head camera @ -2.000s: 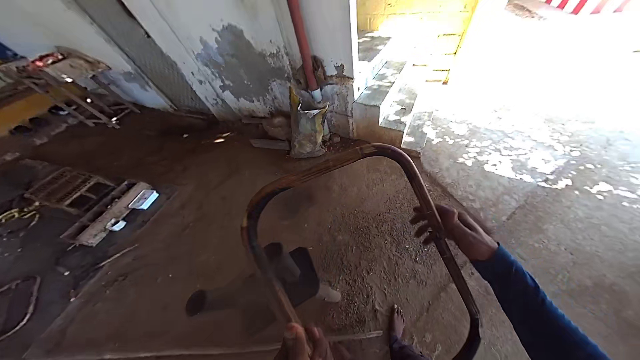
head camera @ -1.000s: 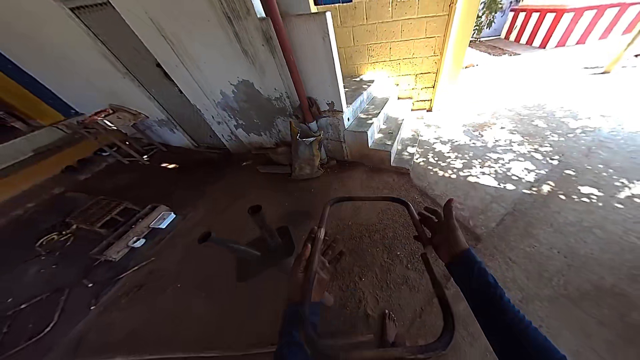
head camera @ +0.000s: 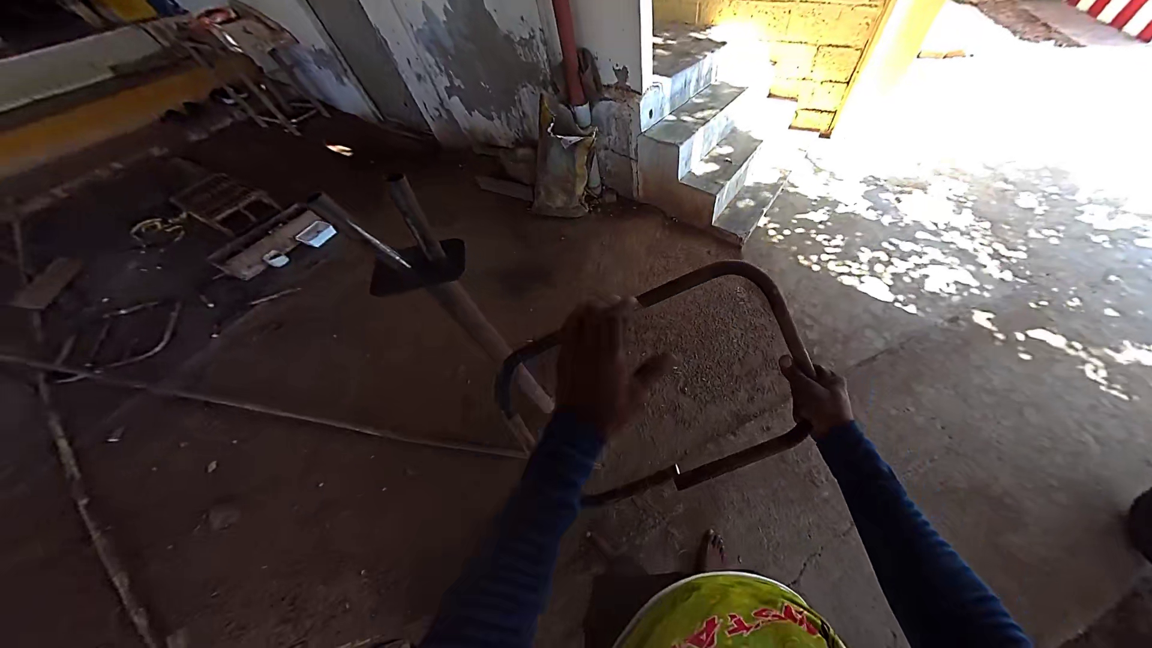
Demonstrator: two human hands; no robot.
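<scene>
A bent cane or metal frame (head camera: 787, 315), a rounded rectangle with a small gap or step on its near side, is held up in front of me. My right hand (head camera: 817, 396) grips its right side. My left hand (head camera: 601, 364) is raised over its left side, fingers extended and blurred, thumb apart; whether the palm touches the frame cannot be told. Behind the frame's left side stands a post-like stand with a dark plate (head camera: 418, 267) and two upright pipes (head camera: 414, 216). A green printed rounded object (head camera: 733, 616) shows at the bottom edge, beside my foot (head camera: 711, 549).
A long thin pole (head camera: 297, 416) lies on the floor to the left. Farther off are a small wooden stool (head camera: 225, 202), a wooden tray (head camera: 261, 243) with a white container (head camera: 316, 234), a worn sack (head camera: 564, 166) by the wall, and concrete steps (head camera: 711, 153).
The frame has turned, bringing its gap to the near side. My right hand, apart from the frame's side with spread fingers one second ago, now grips it. My left hand has risen over the left side.
</scene>
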